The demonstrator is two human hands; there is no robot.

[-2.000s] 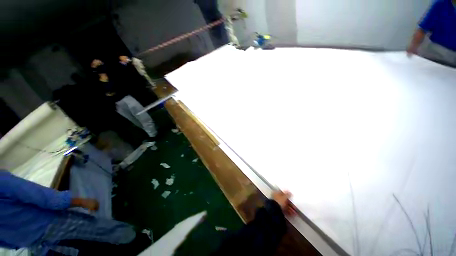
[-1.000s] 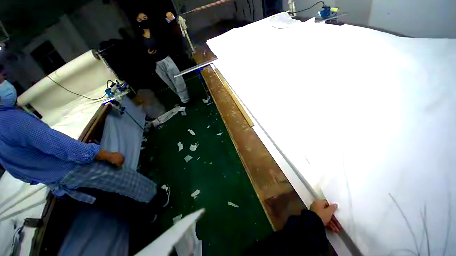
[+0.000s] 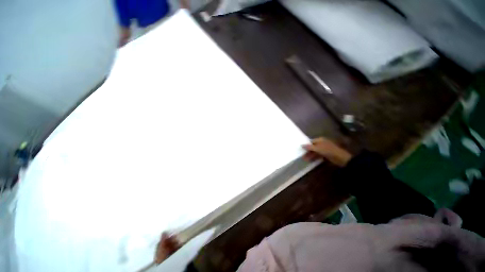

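Observation:
The white fabric ply (image 3: 186, 122) covers the table from the left to a straight cut end. My right hand (image 3: 325, 151) pinches its near corner at that end. My left hand (image 3: 168, 247) grips the near edge at the lower left; it is dark and blurred. Between my hands the edge lies over a greyish stacked border of the lay (image 3: 266, 192). A person in blue (image 3: 142, 11) stands opposite, with one hand at the far edge of the cloth.
A dark weight bar (image 3: 319, 96) lies on the brown tabletop (image 3: 255, 42) beyond the cloth end. A thick white fabric roll (image 3: 361, 37) lies behind it. Scraps lie on the green floor (image 3: 420, 167) at right. Pale pink clothing (image 3: 329, 247) fills the lower right.
The view has swung right to the cloth end, the bar and the roll. My right hand has come into view holding the corner. The aisle and the people at left are gone.

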